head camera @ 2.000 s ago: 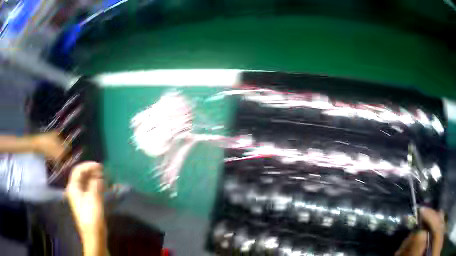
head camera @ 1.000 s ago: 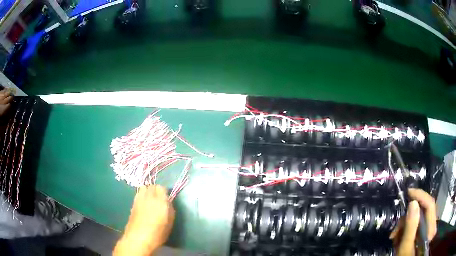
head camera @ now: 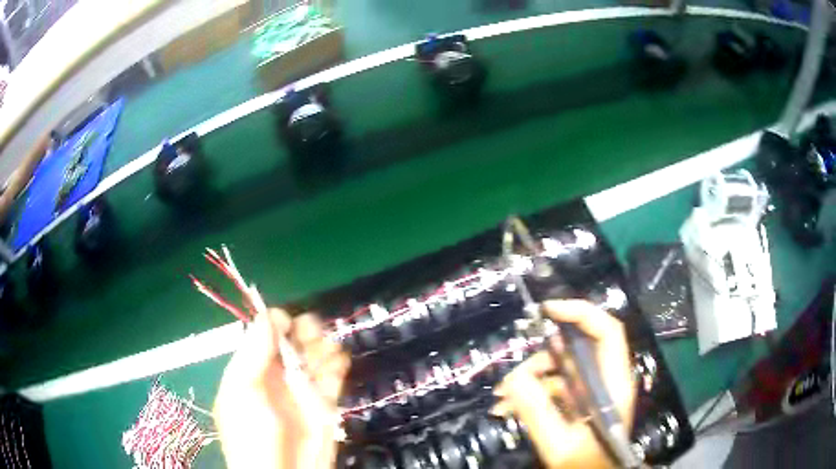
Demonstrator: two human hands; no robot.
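Observation:
My left hand (head camera: 275,394) holds a few red and white lead wires (head camera: 233,284), their ends sticking up past the fingers, over the left part of the black component tray (head camera: 600,215). My right hand (head camera: 573,385) grips the thick black handle of the soldering iron (head camera: 587,371). The iron's metal front points up and left over the tray; its tip is blurred. Rows of small round black-and-silver components (head camera: 449,371) fill the tray, with red and white wires along two rows. My hands cover parts of the tray.
A loose red-white wire bundle (head camera: 165,430) lies left of the tray. A white feeder box (head camera: 733,275) and a flat black square tray (head camera: 662,284) stand at right. Beyond, a green conveyor (head camera: 367,211) carries black items (head camera: 312,124). A dark wired tray (head camera: 20,435) is at far left.
My left hand has risen from the wire bundle with a few leads in its fingers and moved to the tray. The view has turned right, bringing in the feeder. The iron remains in my right hand.

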